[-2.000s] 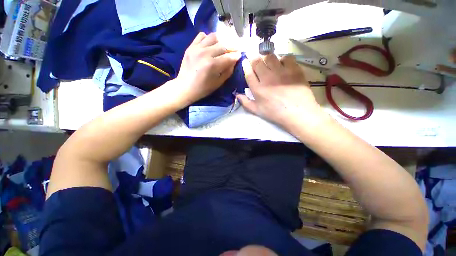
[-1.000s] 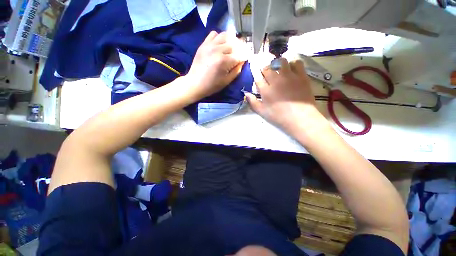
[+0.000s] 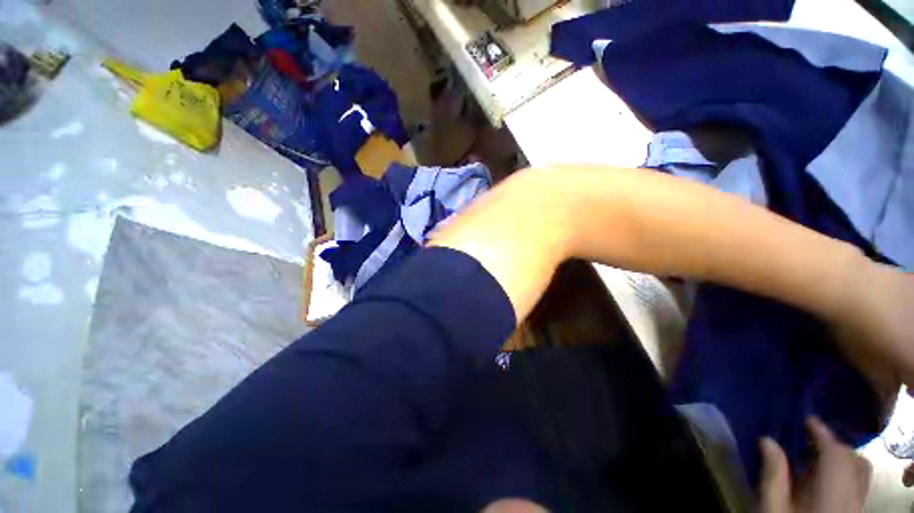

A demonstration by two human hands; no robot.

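A navy garment piece [image 3: 772,371] with pale grey-blue areas [image 3: 867,150] lies over the white machine table at the right. My left forearm reaches across it. My left hand [image 3: 895,326] is at the right edge, blurred and cut off, so its fingers and what they may hold are hidden. My right hand [image 3: 817,479] shows at the bottom right, cut off by the lower edge. Its fingers are apart and touch the navy cloth. The needle area and scissors are out of view.
Navy and pale blue pieces [image 3: 401,215] are heaped below table level at the left of the table. Beyond them are a yellow bag [image 3: 180,108] and more dark cloth. A grey sheet [image 3: 190,341] lies on the worn floor. Part of another machine [image 3: 511,10] stands at the top.
The view has swung left, so the needle, machine head and scissors are gone. The floor and side heaps now show. My hands now appear at the right and lower right, no longer together at the needle.
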